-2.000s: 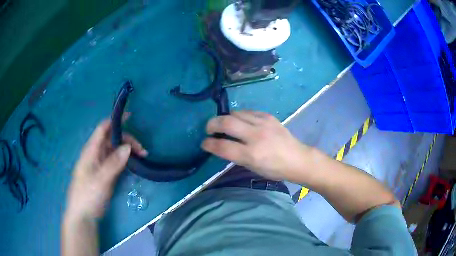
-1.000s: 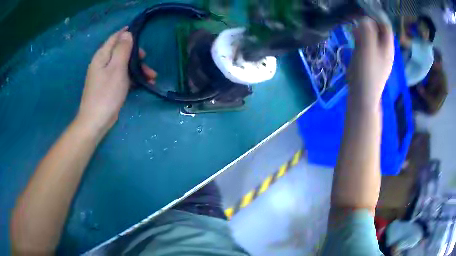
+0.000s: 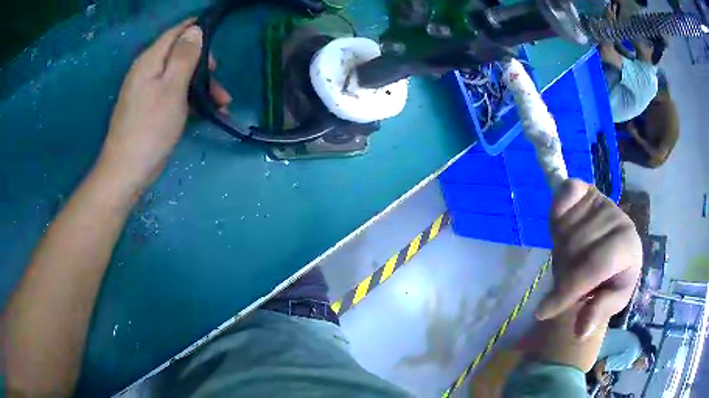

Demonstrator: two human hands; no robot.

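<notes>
My left hand (image 3: 159, 93) holds a large black C-shaped band (image 3: 204, 82) by its left side, fingers inside the curve. The band's lower end reaches under the white round disc (image 3: 359, 82) of the press; the exact contact there is hidden. A thin wire shows at the band's upper end. The press (image 3: 443, 35) has a dark green body and a dark base on the bench. My right hand (image 3: 595, 249) is closed on the lower end of the whitish wrapped press lever (image 3: 536, 120).
A blue tray (image 3: 499, 144) of small dark curved parts stands right of the press, beside blue crates (image 3: 521, 202). The bench's pale edge (image 3: 357, 214) runs diagonally. Yellow-black tape marks the floor (image 3: 459, 311). Other people (image 3: 649, 101) are at the far right.
My right hand has come down and towards me from high beside the press, and the wrapped lever now shows. My left hand still holds the band, its end still at the press. The view has shifted slightly.
</notes>
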